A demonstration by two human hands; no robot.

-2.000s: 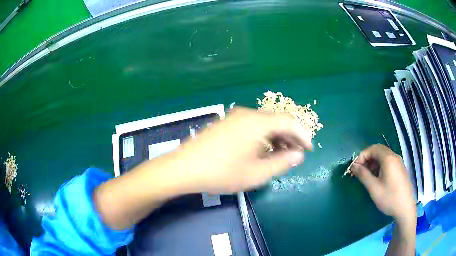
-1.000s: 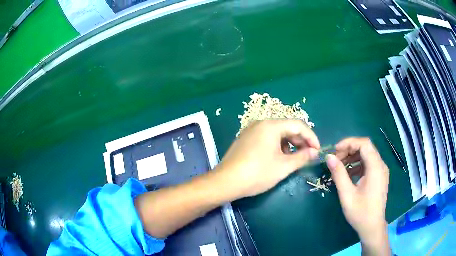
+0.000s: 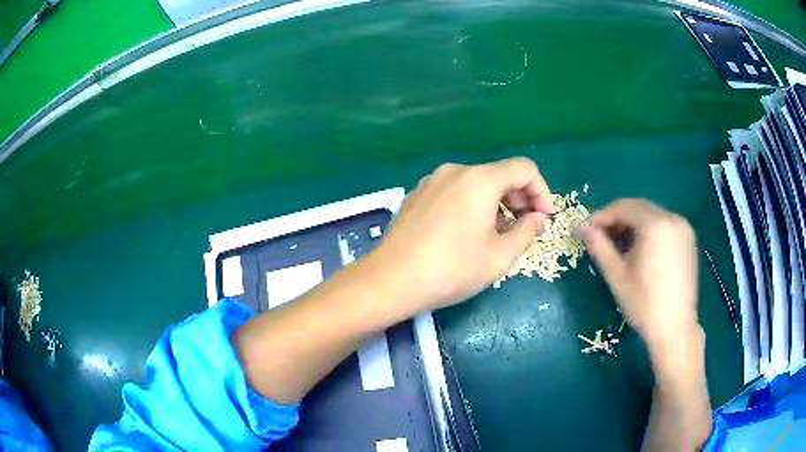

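Observation:
Pale small parts lie in a loose pile (image 3: 552, 247) right of the black back cover (image 3: 327, 349). The cover has white patches and lies over white sheets, partly under my left arm. My left hand (image 3: 473, 234) is over the pile's left side, with a pale sliver between its curled fingers and its thumb and fingertip pinched. My right hand (image 3: 650, 256) is just right of the pile, fingertips close together and blurred; whether they hold a part cannot be made out. The two hands are slightly apart. A small group of pale parts (image 3: 601, 342) lies below my right hand.
A fanned stack of covers and sheets (image 3: 769, 229) stands at the right, with a thin dark pointed stick (image 3: 723, 287) beside it. Another cover (image 3: 729, 48) lies at the far right. A small pale pile (image 3: 29, 305) is at the far left. A pale rail (image 3: 150, 66) borders the green bench.
My right hand has moved back from the right to meet my left, and is now slightly apart from it. The small group of pale parts now shows more fully below my right hand.

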